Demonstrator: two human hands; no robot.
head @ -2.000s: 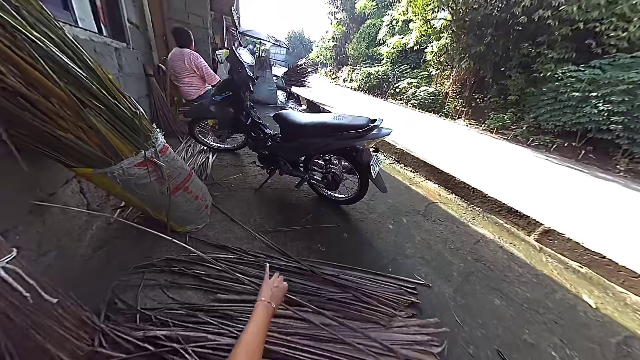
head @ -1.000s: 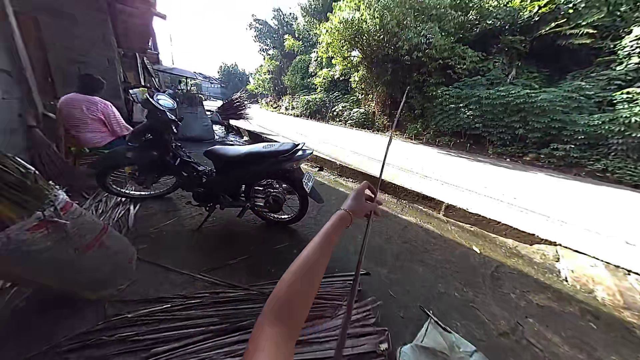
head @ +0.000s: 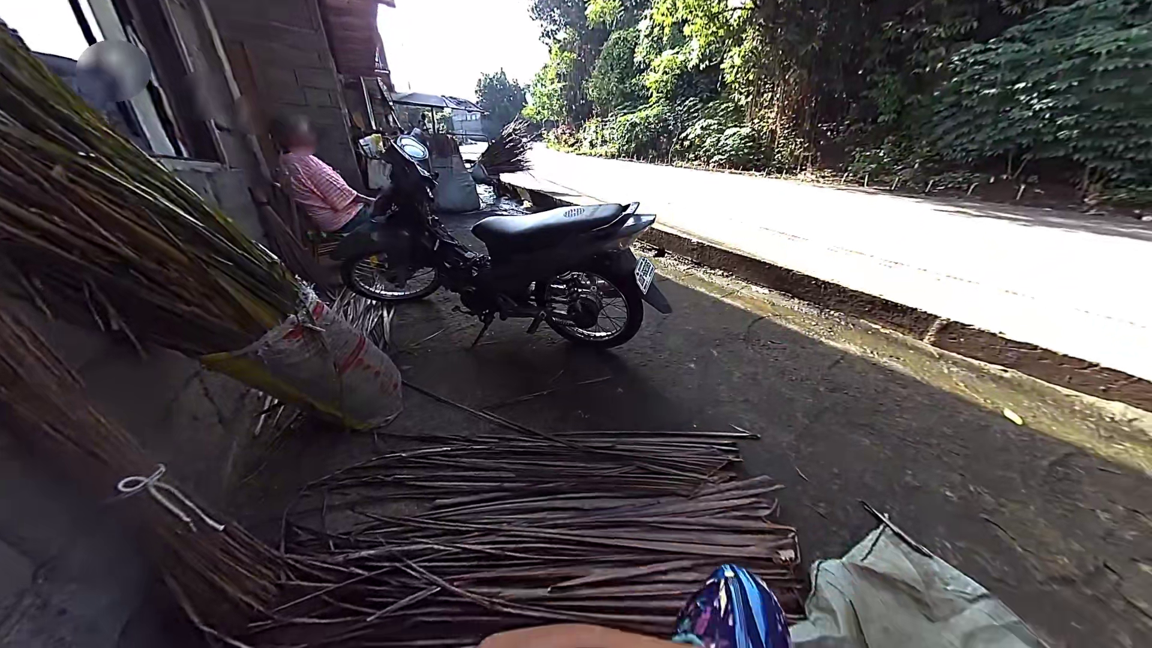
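Neither my left hand nor my right hand shows; only a strip of bare skin, apparently an arm, crosses the bottom edge beside blue and purple patterned cloth (head: 733, 612). Long dried brown palm leaf strips (head: 558, 540) lie in a loose pile on the ground before me. At the left, a bundle of thin brown stalks (head: 202, 549) is tied with white cord (head: 153, 486). Above it, green and brown leaf strips (head: 135, 207) lean out of a woven plastic sack (head: 364, 369). A pale sack (head: 900, 594) lies to the right of the pile.
A black motorcycle (head: 549, 234) stands on its stand beyond the pile. A person in a pink checked shirt (head: 324, 189) sits by the wall. A low concrete edge (head: 864, 315) runs beside the bright road (head: 864, 234), with bushes (head: 1035, 117) behind.
The hand with a wristband that held up a long thin strip one second ago is out of view. The view has swung back left.
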